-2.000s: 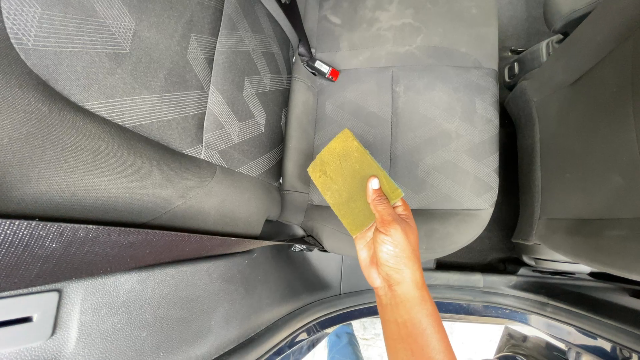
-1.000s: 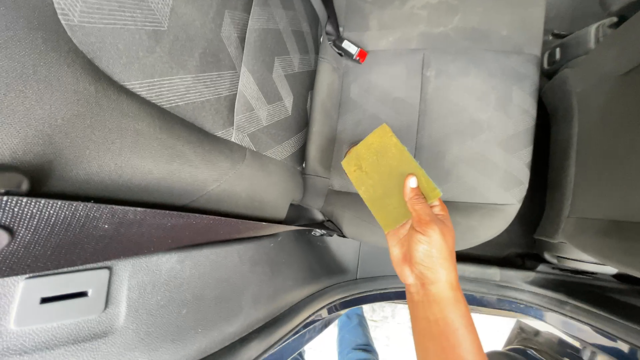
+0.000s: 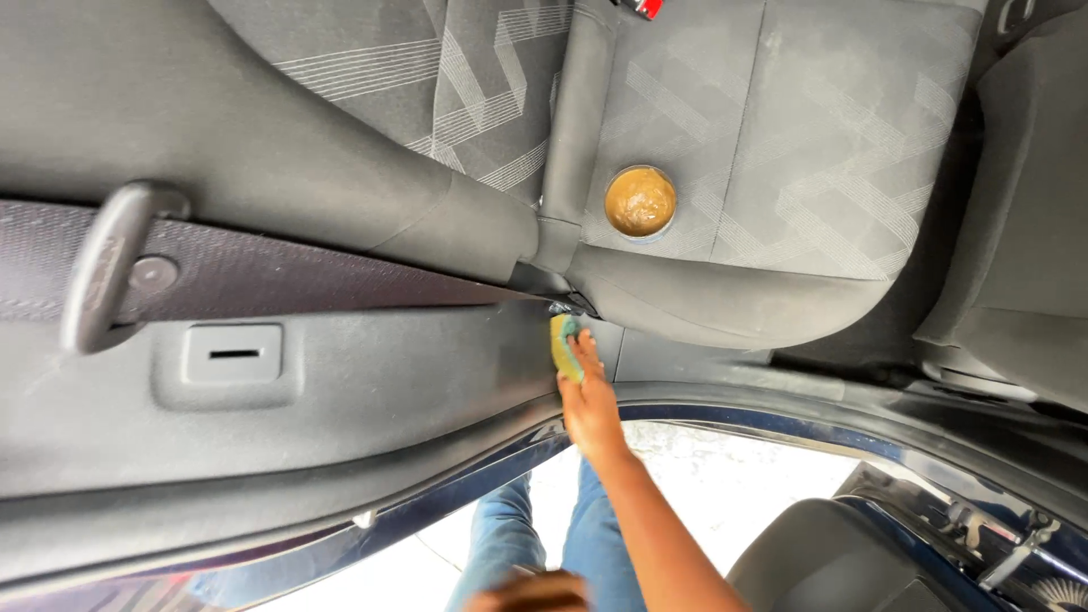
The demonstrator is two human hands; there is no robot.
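Note:
My right hand (image 3: 591,408) reaches in from the lower right, its fingers around a yellow and green sponge (image 3: 564,347). The sponge is against the dark plastic trim (image 3: 510,357), just below the lower end of the seat belt (image 3: 357,270), at the corner of the rear seat. My left hand (image 3: 527,592) is blurred at the bottom edge, in front of the jeans-clad legs; its fingers cannot be made out. Up and to the right of the sponge, a round open container of light brown paste (image 3: 641,201) sits on the patterned fabric seat cushion (image 3: 816,153).
A red-topped belt buckle (image 3: 648,8) lies at the top edge. The belt's grey plastic guide (image 3: 106,268) is at left, above a slotted trim plate (image 3: 234,353). The dark blue door sill (image 3: 731,421) curves below. Another seat (image 3: 1033,204) stands at right, and an open door (image 3: 850,552) at lower right.
My right hand has moved from above the seat cushion to the trim by the belt's lower end. The container of paste now shows on the cushion. The view has shifted.

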